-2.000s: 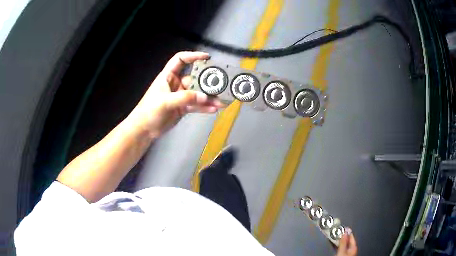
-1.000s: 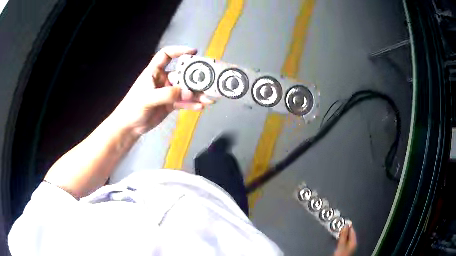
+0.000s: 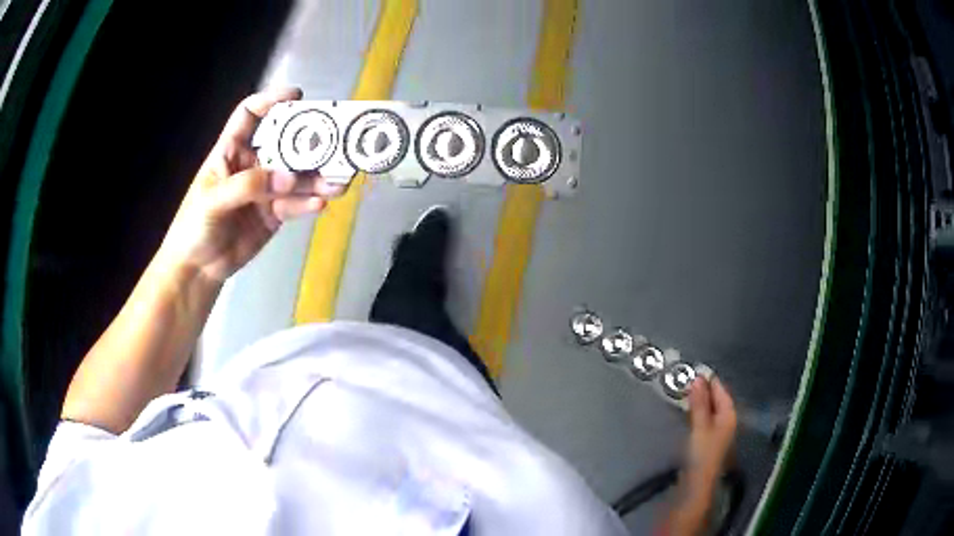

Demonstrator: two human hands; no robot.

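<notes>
My left hand (image 3: 235, 188) grips the left end of a flat silver carrier plate (image 3: 414, 183) held up level in front of me, thumb below and fingers at the end. Four round assemblies with black and silver rings sit in a row in it, facing me. My right hand (image 3: 713, 414), lower right and slightly blurred, grips the lower right end of a second carrier plate (image 3: 633, 354). That plate slants from upper left to lower right and also has four round assemblies. Both plates are over the floor.
The grey aisle floor (image 3: 680, 209) has two yellow lines. A black cable (image 3: 649, 490) lies at the lower right. A green-edged bench (image 3: 821, 262) curves along the right, and dark equipment stands beyond it. A dark area with a green edge (image 3: 37, 178) is at the left.
Both plates have shifted left in view, and the left-hand one is now nearly level. The right hand and its plate sit higher. The floor has slid past, and the cable is now at the lower right.
</notes>
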